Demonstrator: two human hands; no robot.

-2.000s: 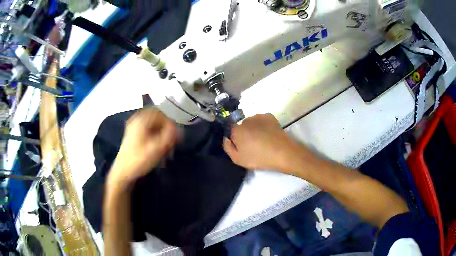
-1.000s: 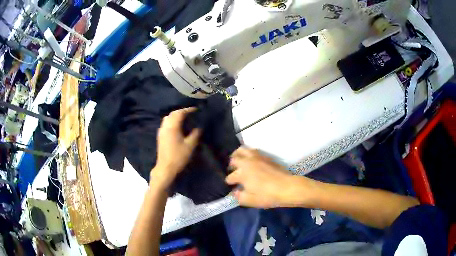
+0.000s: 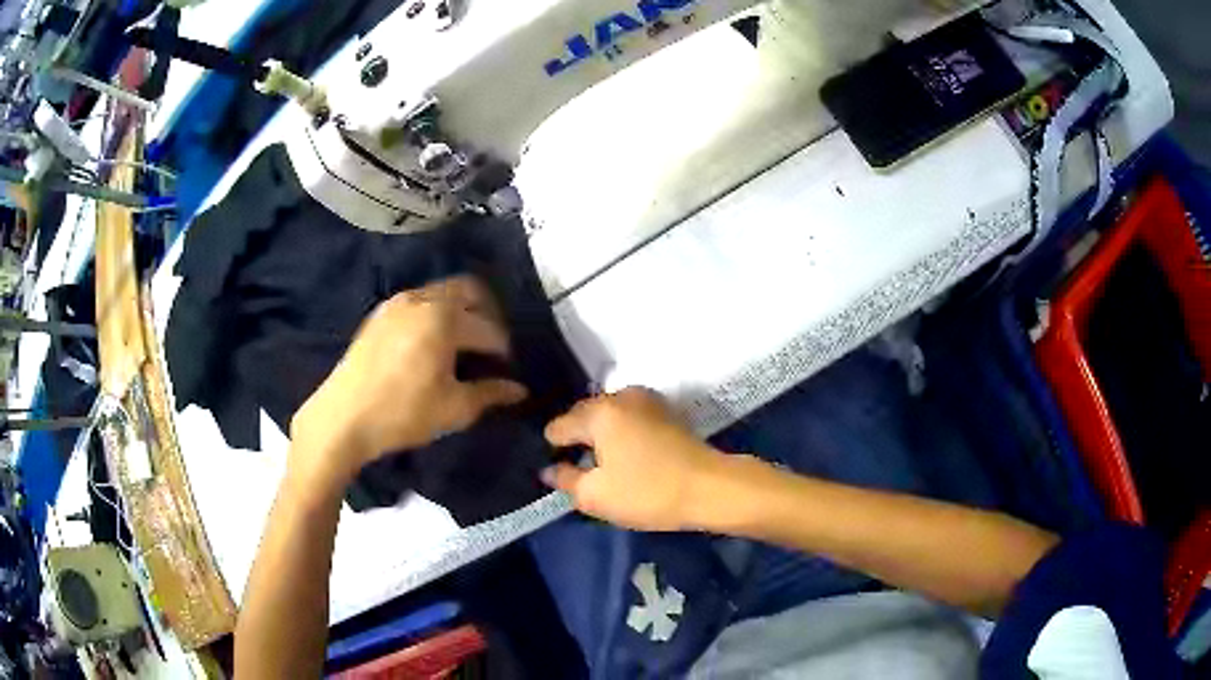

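Note:
A large black cloth (image 3: 279, 306) lies bunched on the white table, left of and below the needle area of the white sewing machine (image 3: 638, 80). Its upper right part runs under the machine head. My left hand (image 3: 412, 365) rests on the cloth, with thumb and forefinger bent around a fold. My right hand (image 3: 631, 458) pinches the cloth's right edge near the table's front, thumb against forefinger. The presser foot and needle are too dark and small to make out.
A dark smartphone (image 3: 923, 90) lies at the machine bed's right, beside pale looped cord (image 3: 1062, 133). A red basket (image 3: 1082, 385) stands at the right. A worn wooden board (image 3: 153, 492) runs along the left. Blue trousers (image 3: 810, 438) show below.
The cloth has been turned and spread left beside the machine head. My right hand has moved from near the needle to the cloth's edge at the table front. The camera view has shifted too.

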